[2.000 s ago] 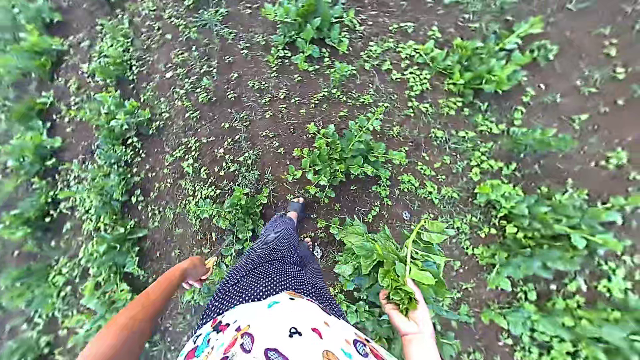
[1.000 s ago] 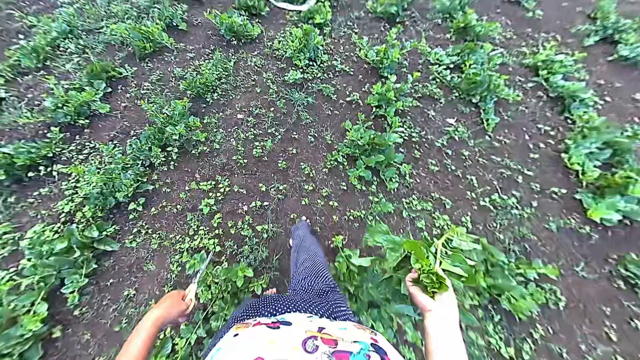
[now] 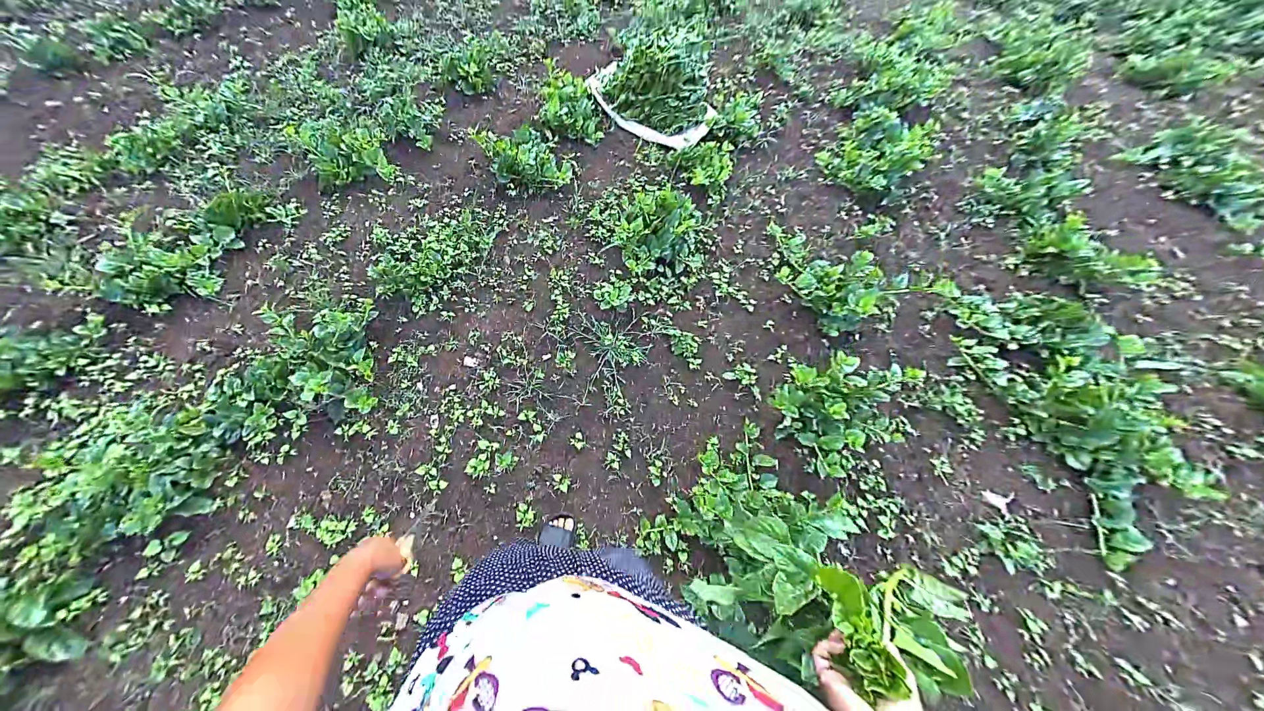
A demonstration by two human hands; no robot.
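Observation:
My left hand [image 3: 380, 565], low and left of my body, is closed around a small tool's pale handle [image 3: 406, 549]; its blade is too blurred to make out clearly. At the lower right, my right hand [image 3: 837, 664] holds a bunch of leafy green stems [image 3: 889, 632], partly hidden by the leaves. Beside that bunch, large leaves [image 3: 760, 563] spread over the ground near my patterned white top.
Rows of low green plants grow in brown soil on both sides. Ahead lies a white sack or cloth [image 3: 647, 130] heaped with cut greens [image 3: 664, 84]. A sandalled foot [image 3: 559, 530] shows below me.
The view has tilted up and shifted, bringing the white sack or cloth with its greens fully into sight. Both hands keep their holds; the blade seen earlier is now blurred.

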